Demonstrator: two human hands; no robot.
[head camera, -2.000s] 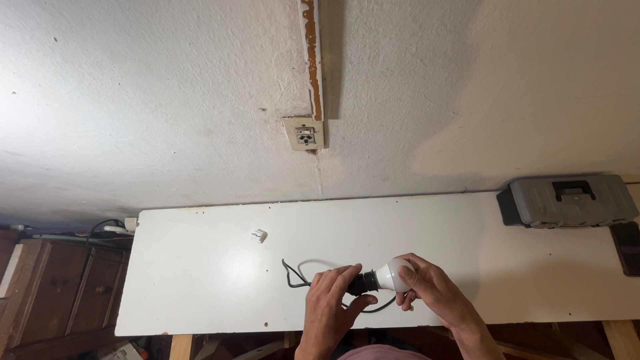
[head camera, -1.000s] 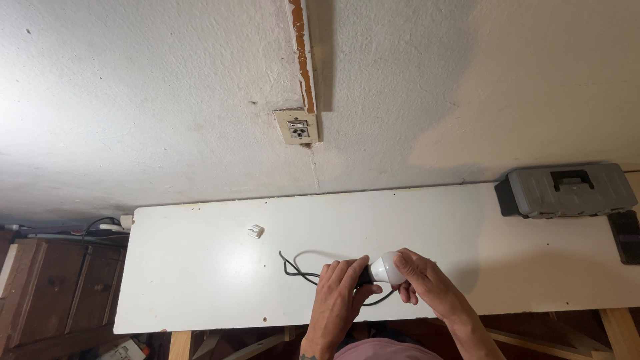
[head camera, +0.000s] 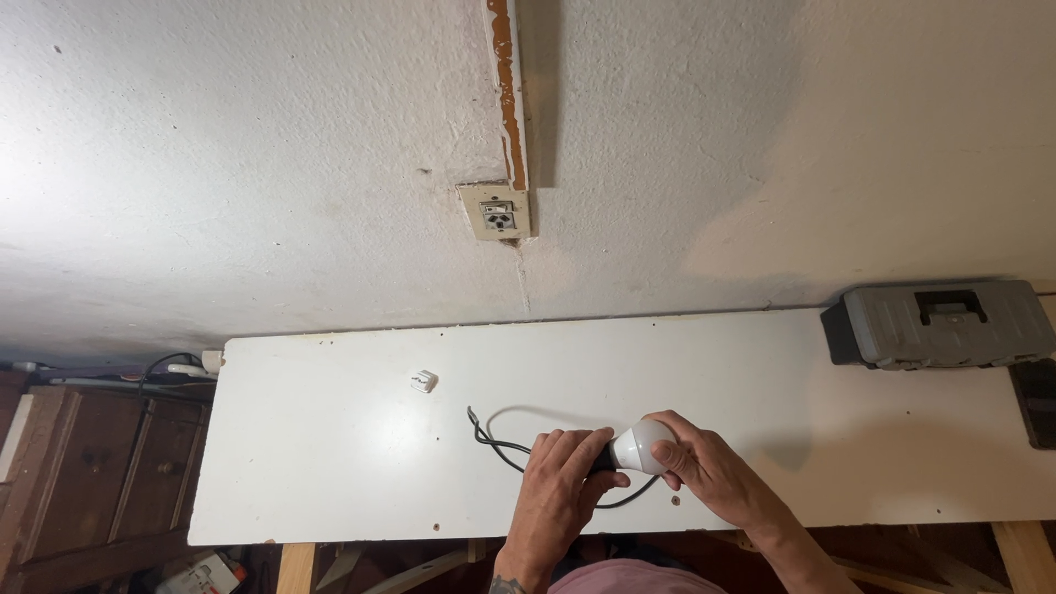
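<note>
My left hand (head camera: 569, 478) grips a black lamp socket (head camera: 605, 460), mostly hidden by the fingers. The white light bulb (head camera: 639, 447) sits with its base in that socket, and my right hand (head camera: 693, 462) holds its round end between thumb and fingers. A dark electrical cable (head camera: 505, 446) runs from under my left hand to the left, where its end is bent up, and also loops below the bulb. A small white plastic piece (head camera: 425, 381), perhaps a plug part, lies apart on the white board, up and left of the cable end.
The white tabletop board (head camera: 313, 445) meets the wall along its far edge. A grey toolbox (head camera: 940, 326) stands at the far right, beside a dark flat object (head camera: 1035, 400). A wall outlet (head camera: 497, 213) is above the board. Wooden drawers (head camera: 91, 470) stand at the left.
Both hands stay together around the socket and bulb. The black socket, plainly visible between the hands two seconds ago, is now mostly covered by my left hand.
</note>
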